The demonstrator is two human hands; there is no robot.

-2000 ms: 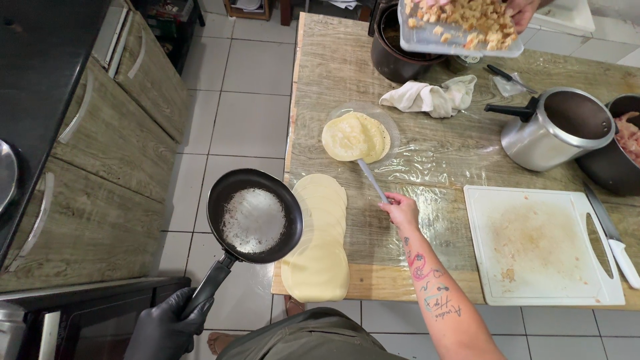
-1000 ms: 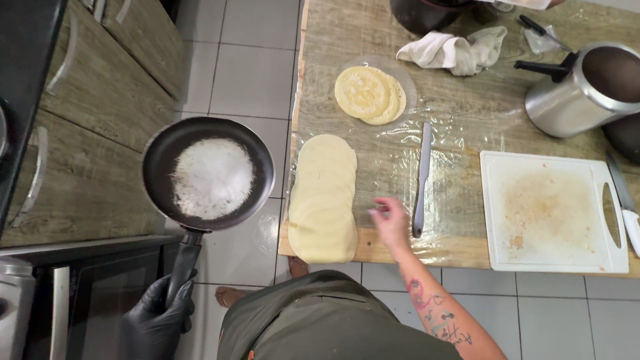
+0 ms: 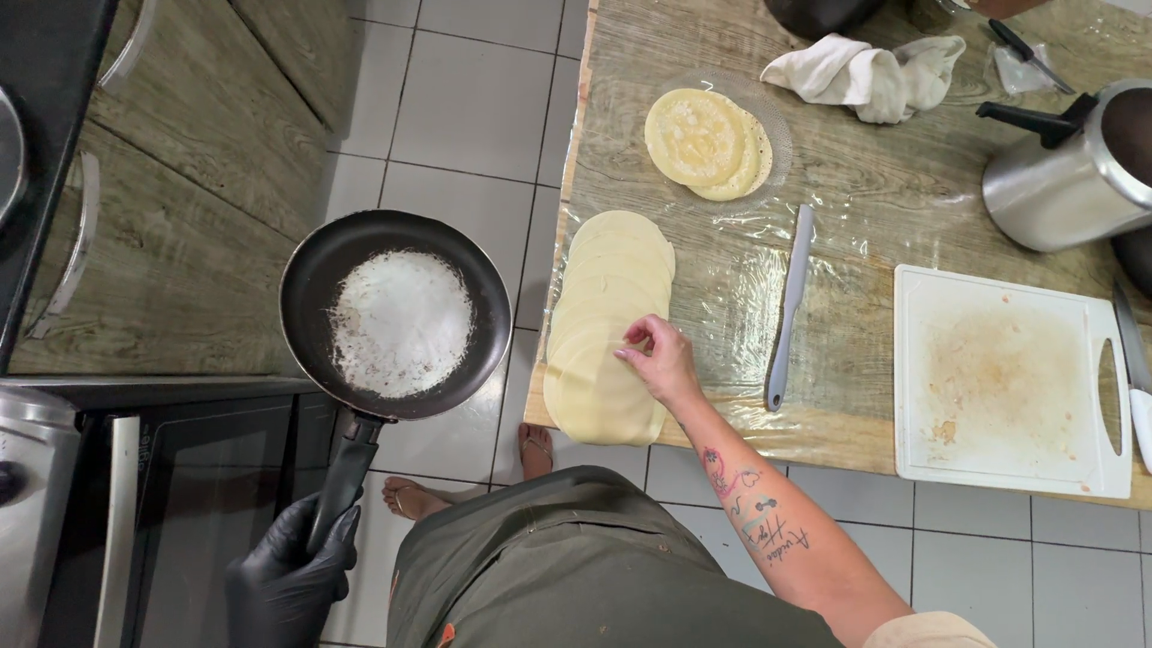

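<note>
My left hand, in a black glove, grips the handle of a frying pan with a worn, whitish middle; the pan is held over the floor. My bare right hand is over a row of overlapping raw dough discs at the table's left edge, thumb and forefinger close together at a disc. Whether they pinch its edge I cannot tell. Beyond the row, cooked flat discs lie stacked on a clear glass plate. A grey spatula rests on the plastic film to the right of my right hand.
On the wooden table are a stained white cutting board, a knife at its right, a metal pot with a black handle, and a crumpled white cloth. Cabinets and an oven stand at the left.
My right hand has let go of the spatula, which lay under the cooked discs two seconds ago, and has moved left onto the raw discs. The left hand still holds the pan.
</note>
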